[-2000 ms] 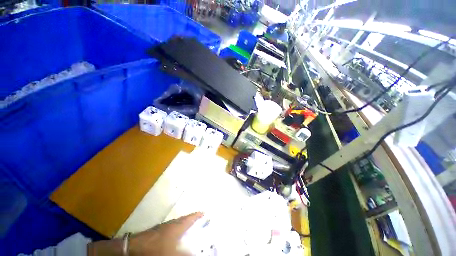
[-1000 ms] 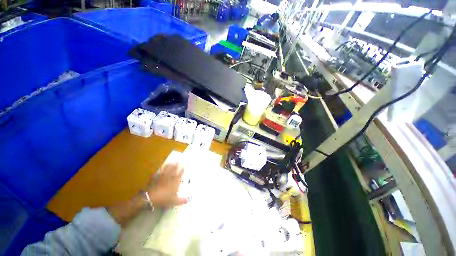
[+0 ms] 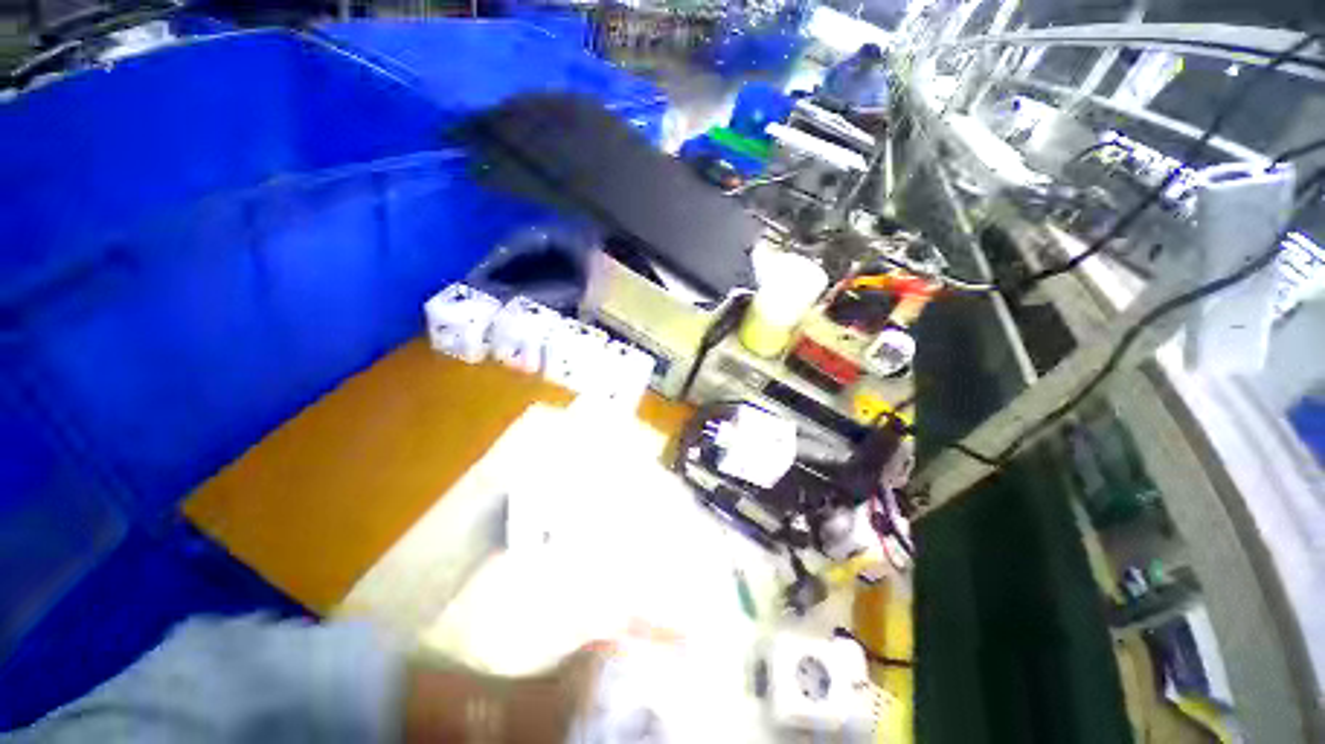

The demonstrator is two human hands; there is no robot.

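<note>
My left hand point(image 3: 564, 695), bare and blurred, reaches in from the lower left to white socket blocks at the bottom. Its fingertips are lost in glare, so its grip cannot be told. One white cube socket point(image 3: 814, 680) shows a round recess with dark holes. Several white cube sockets point(image 3: 462, 323) stand in a row at the mat's back edge. A white block point(image 3: 756, 443) sits on a dark fixture with wires. A single white block point(image 3: 526, 518) lies on the overexposed pale sheets point(image 3: 465, 560). No right hand can be made out.
Blue bins point(image 3: 320, 262) stand at left, beside the orange-brown bench top point(image 3: 349, 487). A black board point(image 3: 625, 175) lies over beige instruments point(image 3: 639, 320). A yellow container point(image 3: 782, 308) stands behind the fixture. A dark green conveyor point(image 3: 1003, 625) runs along the right, beside a slanting metal frame.
My left hand has moved from the pale sheets at mid-left down and right to the blocks at the bottom. A white block now shows on the sheets. The view has shifted slightly.
</note>
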